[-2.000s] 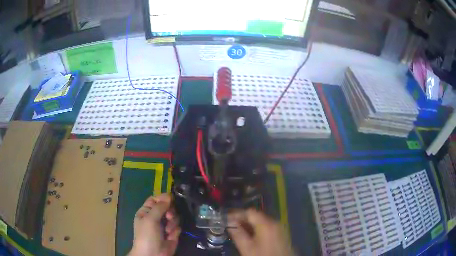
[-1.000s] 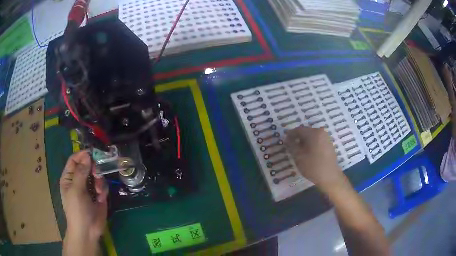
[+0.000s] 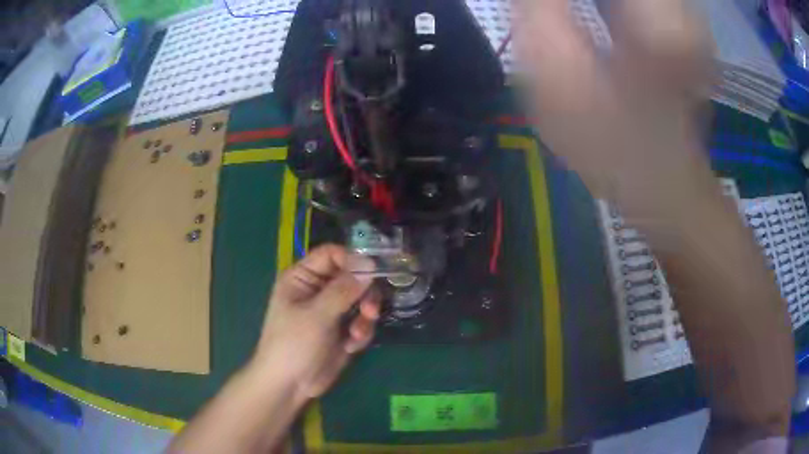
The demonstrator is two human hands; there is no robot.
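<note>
The black test fixture (image 3: 399, 177) stands at the centre, with red wires on its front. A clear plastic block (image 3: 377, 241) and a round silvery metal seat (image 3: 404, 288) are at its front. My left hand (image 3: 324, 306) has thumb and fingers pinched at the left edge of the clear block. My right hand (image 3: 612, 62) is raised at the upper right, strongly blurred, its forearm crossing over the parts tray (image 3: 643, 306). Whether it holds anything cannot be seen. The fixture's handle top is outside the picture.
A brown cardboard sheet (image 3: 160, 275) with scattered dark parts lies at left, beside stacked cardboard (image 3: 44, 213). A rear tray (image 3: 208, 66) and blue bin (image 3: 99, 75) are at upper left. A second parts tray (image 3: 776, 257) lies far right. A green label (image 3: 443, 412) is in front.
The view has swung back to the fixture. My right hand has left the surface of the right-hand parts tray and is now raised, further forward. My left hand remains at the clear block.
</note>
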